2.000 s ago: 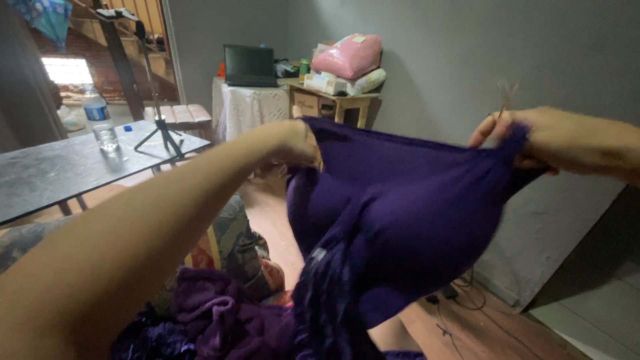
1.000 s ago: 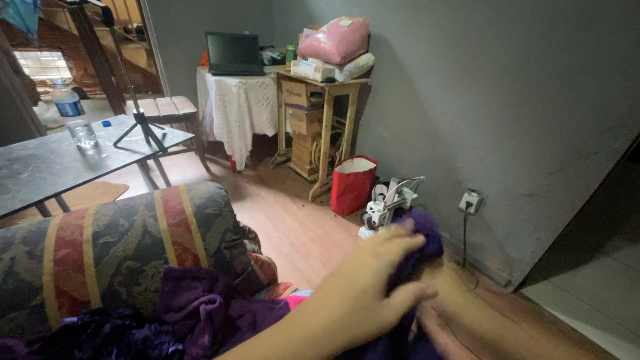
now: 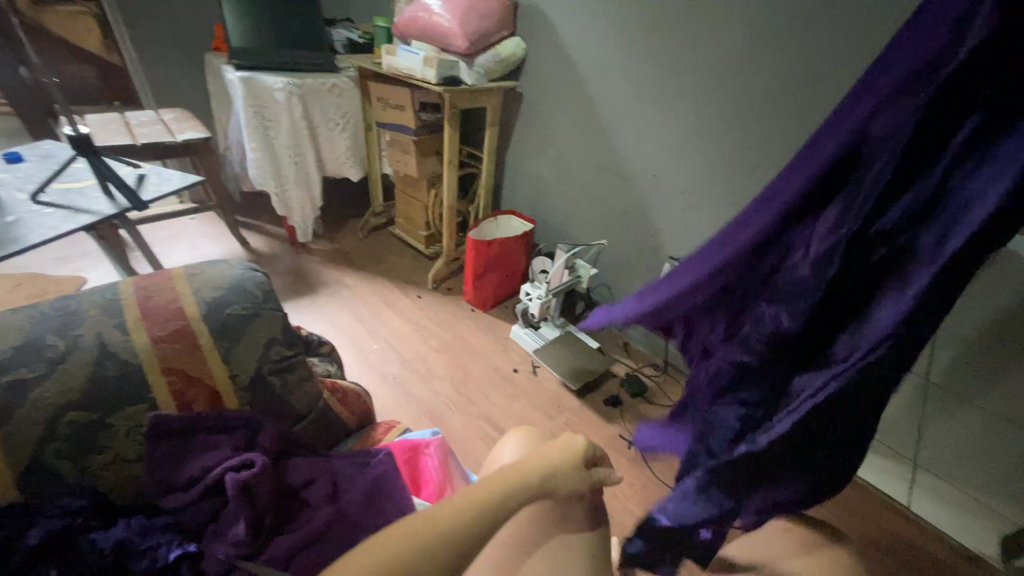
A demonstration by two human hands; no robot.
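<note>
My left hand (image 3: pixel 580 468) is over my bare knee at the bottom centre, its fingers curled; whether anything lies beneath them is hidden. A dark purple garment (image 3: pixel 784 320) hangs blurred from the upper right corner down to my legs, to the right of my left hand. My right hand is out of the picture, so what holds the garment up does not show. A crumpled purple cloth (image 3: pixel 280 488) lies at lower left, with a darker ruffled cloth (image 3: pixel 96 536) beside it and a bright pink cloth (image 3: pixel 420 464) between it and my knee.
A patterned sofa arm (image 3: pixel 184 336) is on the left, a table (image 3: pixel 168 184) with a tripod (image 3: pixel 100 164) behind it. Further back are a chair (image 3: pixel 148 128), a laptop (image 3: pixel 276 36) and a wooden stand (image 3: pixel 450 176). A red bag (image 3: pixel 500 260), a white machine (image 3: pixel 552 296) and cables (image 3: pixel 640 384) are on the floor.
Two seconds ago both hands held the purple garment stretched out; now it hangs at the right. My left hand has moved down to my knee, and my right hand has left the view.
</note>
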